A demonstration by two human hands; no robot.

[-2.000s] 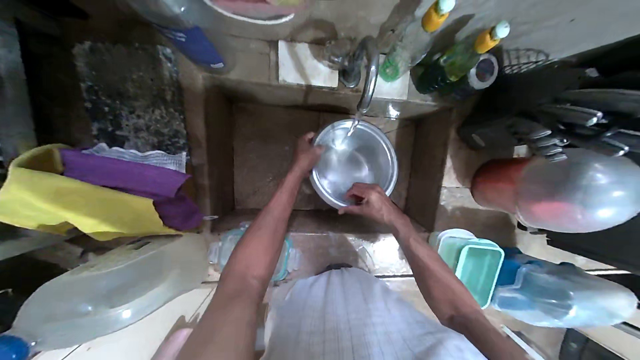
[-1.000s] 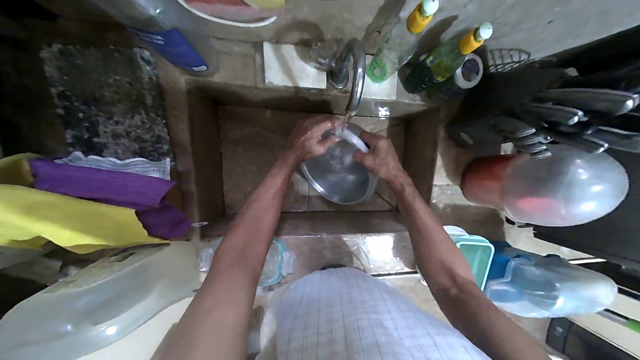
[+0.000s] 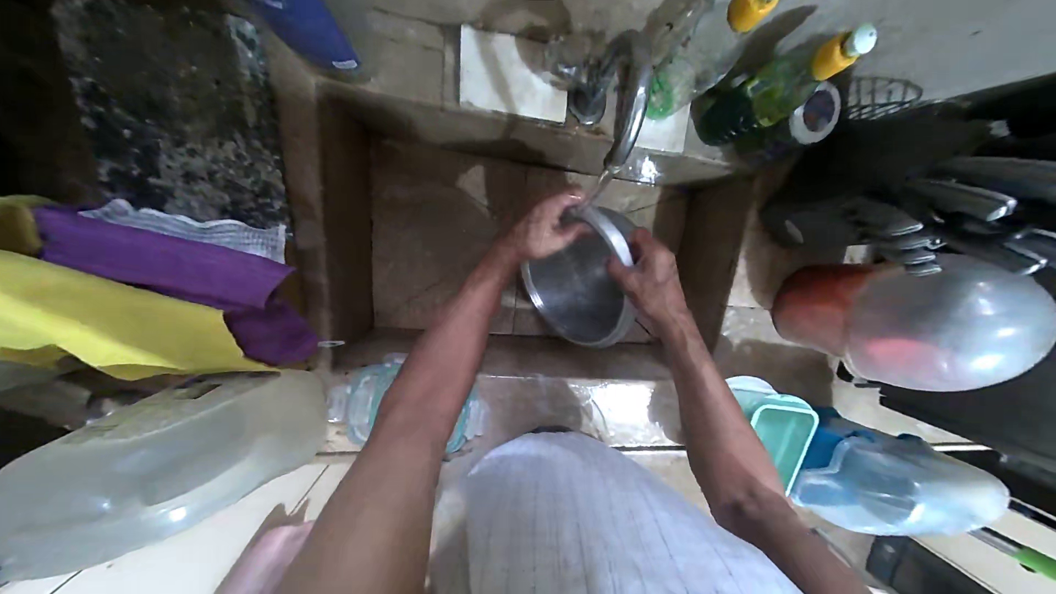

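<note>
A round metal bowl or pot (image 3: 577,293) is tilted inside the tiled sink (image 3: 437,239), its rim raised on the side near the tap. My left hand (image 3: 549,227) grips that rim at the upper left, close to the falling water. My right hand (image 3: 652,276) holds the rim at the right, thumb over the edge. Above them the curved metal faucet (image 3: 635,99) runs a thin stream of water that meets the vessel's rim beside my left fingers. The underside of the vessel is hidden.
Behind the sink stand a green bottle (image 3: 759,99) and a clear bottle (image 3: 693,66). Purple (image 3: 165,256) and yellow cloths (image 3: 107,313) lie left, above a large translucent container (image 3: 165,462). At right are cutlery (image 3: 932,223), a red-and-clear plastic container (image 3: 932,322) and green tubs (image 3: 784,433).
Two seconds ago the vessel faced up with my right hand at its lower rim. Now it is tilted, and my right hand is higher, on the right of the rim.
</note>
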